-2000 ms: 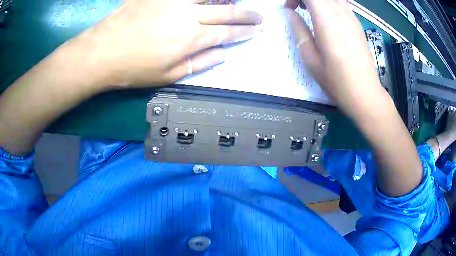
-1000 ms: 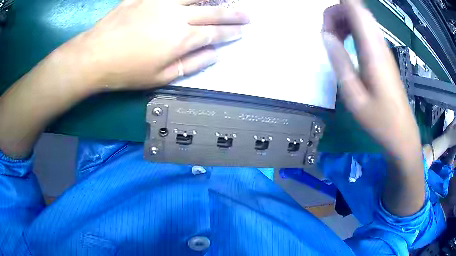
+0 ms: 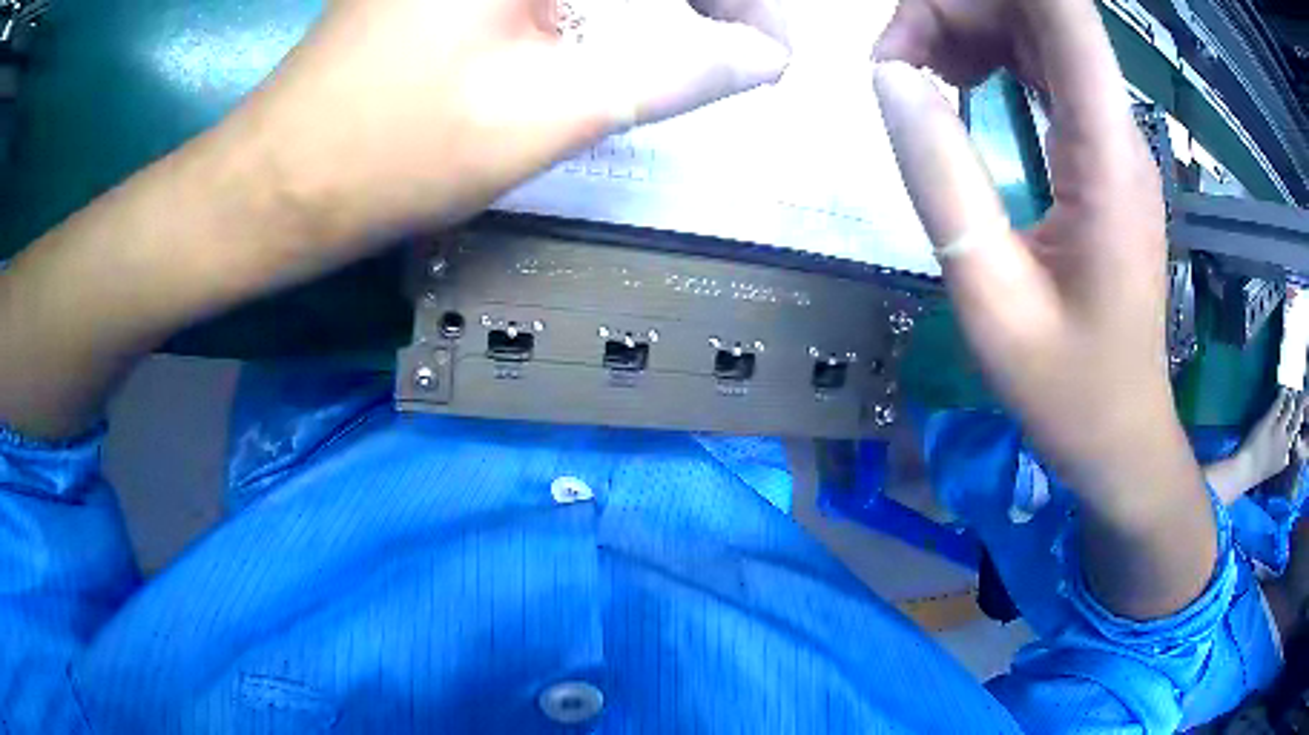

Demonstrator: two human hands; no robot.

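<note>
The metal fixture (image 3: 660, 385) lies at the near edge of the green surface, with four dark square nests in a row, screws at its ends and a round hole at left. Beyond it is the bright white sheet (image 3: 775, 187), with faint printed lines. My left hand (image 3: 488, 101) is over the sheet's left side, fingers curled toward the thumb. My right hand (image 3: 1048, 187) is over the sheet's right edge, thumb and index fingertips close together. Glare hides whether either hand holds anything tiny. A reddish speckled cluster (image 3: 571, 17) shows beside my left hand.
The green surface (image 3: 115, 129) extends to the left. Dark fixtures (image 3: 1180, 302) and a grey metal rail (image 3: 1242, 227) are at right. Another person's hand (image 3: 1270, 438) and blue sleeve show at the far right. My blue striped clothing is directly below the fixture.
My left hand has lifted from lying flat and curled its fingers. My right hand went right, then back toward the sheet. The fixture and sheet edge sit slightly higher in view.
</note>
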